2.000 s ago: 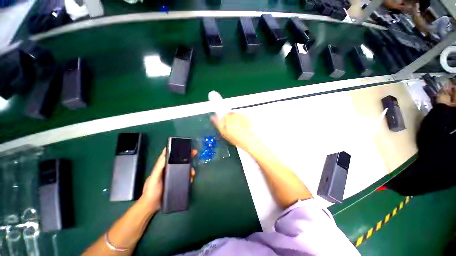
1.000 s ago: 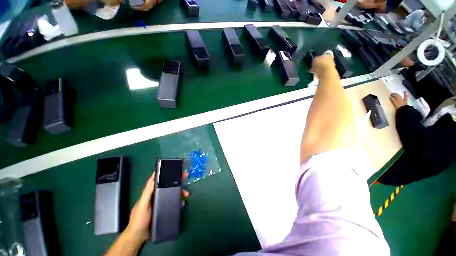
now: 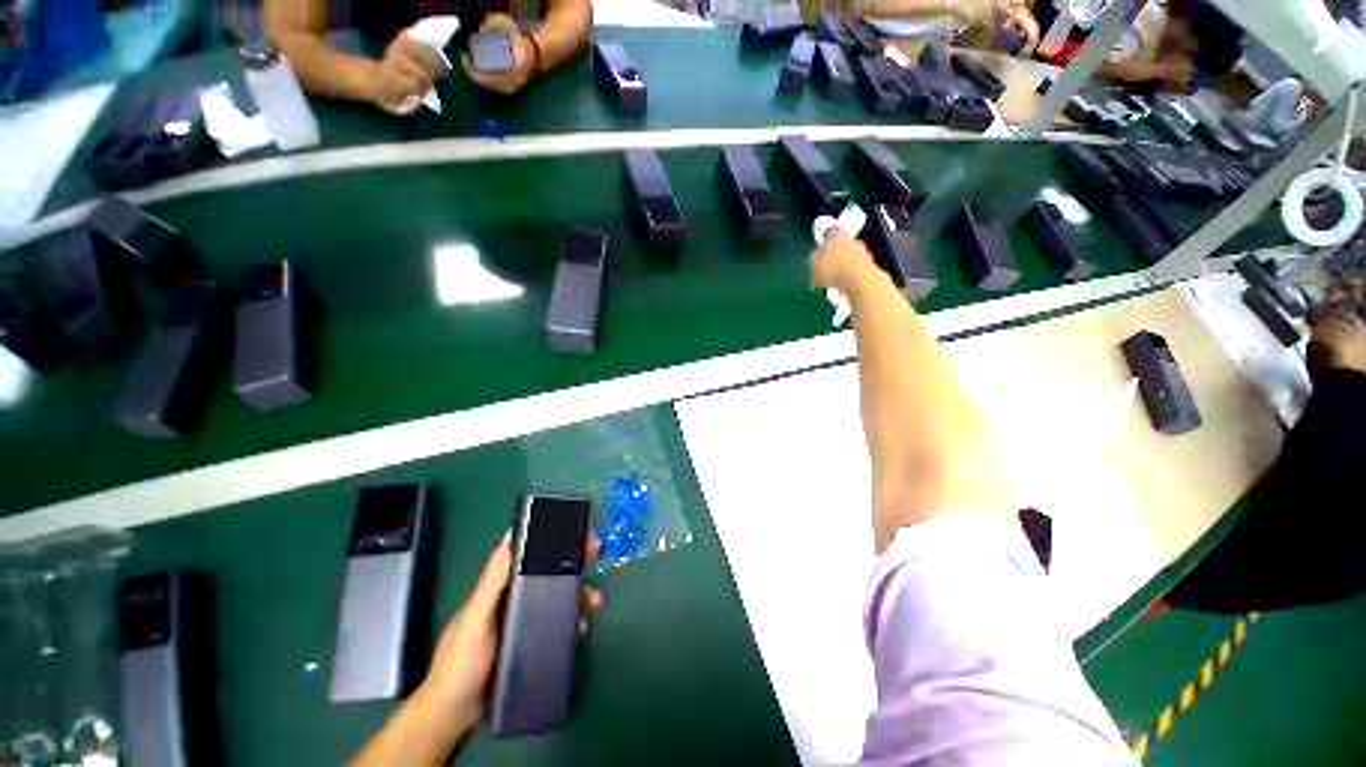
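Observation:
My left hand [image 3: 471, 641] holds a grey power bank [image 3: 539, 622] upright over the green bench, its glossy black panel at the far end. My right hand [image 3: 844, 265] is stretched out over the conveyor with a white wiping cloth [image 3: 844, 223] at its fingers. It is beside a unit [image 3: 903, 258] on the belt; whether it touches the unit cannot be told. Another unit [image 3: 379, 599] lies left of the held one, and one more [image 3: 155, 659] lies further left. Small blue parts [image 3: 626, 517] lie on a clear bag [image 3: 670, 537] right of the held unit.
A pale rail [image 3: 405, 445] separates bench and green conveyor [image 3: 405, 352], which carries several units. A white sheet [image 3: 779, 495] is under my right arm, with a unit [image 3: 1037, 532] partly hidden. A clear tray [image 3: 60, 644] is far left. People work opposite and at right.
My right hand first reached from near the blue parts to units far right on the conveyor, then moved back left along it. My left hand still holds the same unit. The view has shifted.

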